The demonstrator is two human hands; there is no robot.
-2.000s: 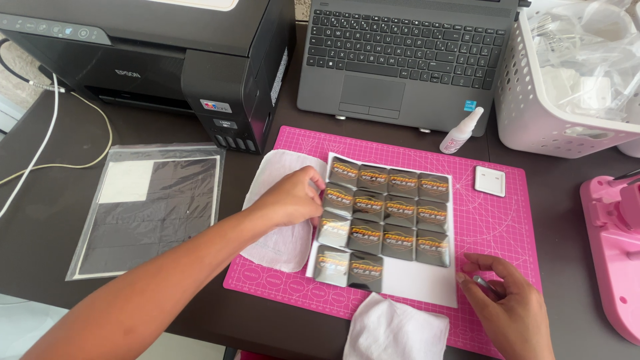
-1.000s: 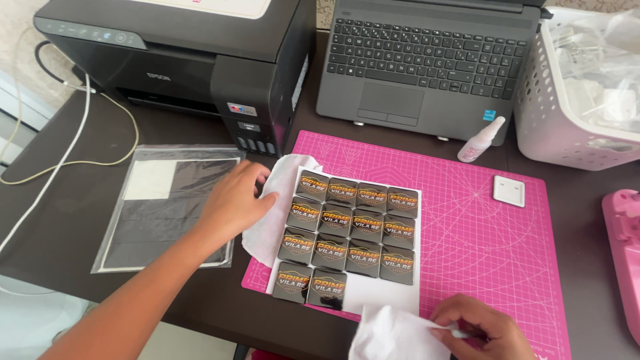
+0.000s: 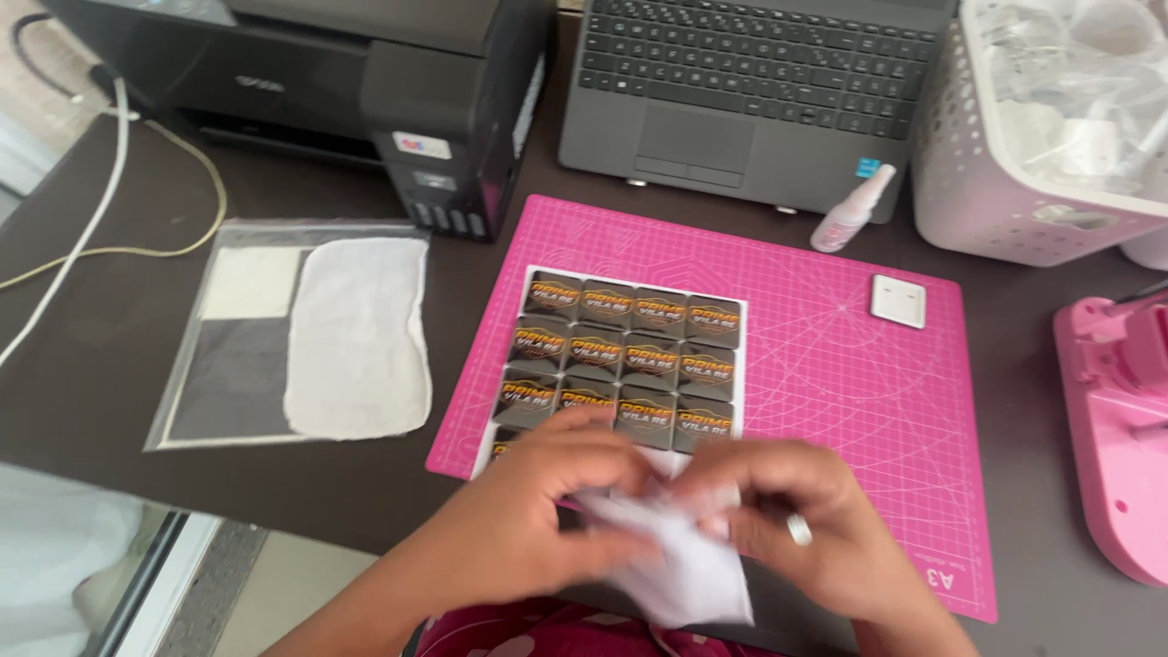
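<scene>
Both hands meet at the front edge of the pink cutting mat [image 3: 821, 383], over the lower end of a sheet of dark square printed labels [image 3: 630, 351]. My left hand [image 3: 575, 502] grips one side of a small white cloth [image 3: 684, 557], which is blurred by motion. Gripping its other side is my right hand [image 3: 794, 520]; a small pale-tipped item [image 3: 798, 529] sticks out between its fingers, too hidden to name. A second white cloth [image 3: 360, 338] lies flat on a clear plastic sleeve [image 3: 242, 383] to the left.
Behind the mat are a black printer [image 3: 429, 109] and a laptop [image 3: 693, 137]. A small white bottle [image 3: 853, 214] stands by the laptop. A white square piece [image 3: 898, 301] lies on the mat. At the right are a perforated basket [image 3: 1004, 192] and a pink device [image 3: 1113, 438].
The larger white cloth, earlier under the label sheet's left side, now lies on the plastic sleeve. My left hand has moved right to the small cloth, which both hands now hold.
</scene>
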